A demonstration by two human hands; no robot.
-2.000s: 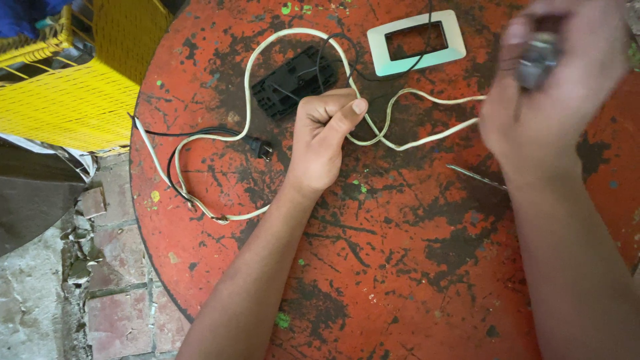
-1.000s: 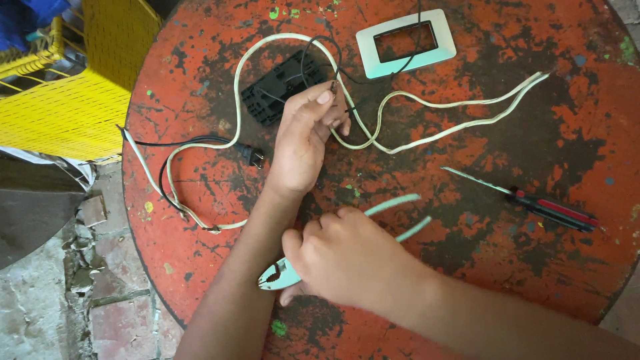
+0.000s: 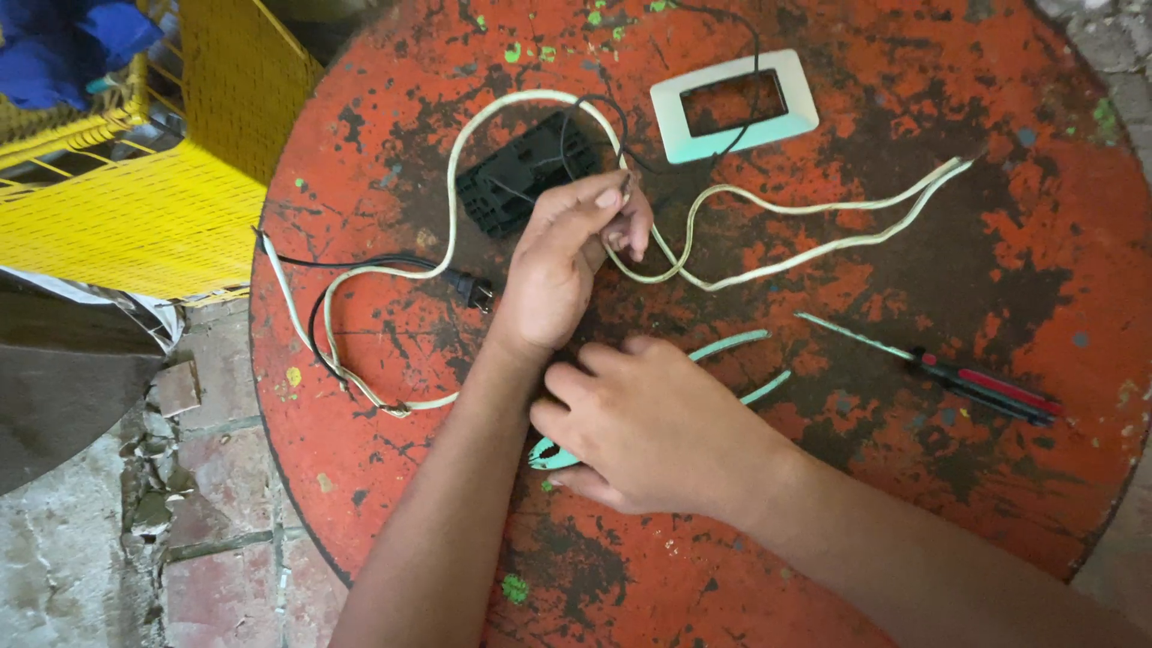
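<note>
My left hand (image 3: 567, 252) pinches a thin black wire (image 3: 623, 121) between thumb and fingertips, in front of a black plastic socket mounting frame (image 3: 490, 193). Below it, my right hand (image 3: 648, 423) is closed over pliers with mint-green handles (image 3: 731, 343); their jaws poke out past the fingers and the pivot is hidden. A white two-core cable (image 3: 453, 166) loops around the black frame and passes behind my left hand. Its two split ends lie to the right. A black two-pin plug (image 3: 472, 290) lies left of my left wrist.
A white rectangular cover plate (image 3: 670, 126) lies at the back of the round, worn red table (image 3: 675, 576). On the right is a screwdriver with a red and black handle (image 3: 990, 391). A yellow woven chair (image 3: 117, 220) stands beyond the table's left edge.
My right hand has come from the upper right down beside my left forearm, with the pliers. The split cable ends and the screwdriver, earlier partly covered by the right hand and arm, now show.
</note>
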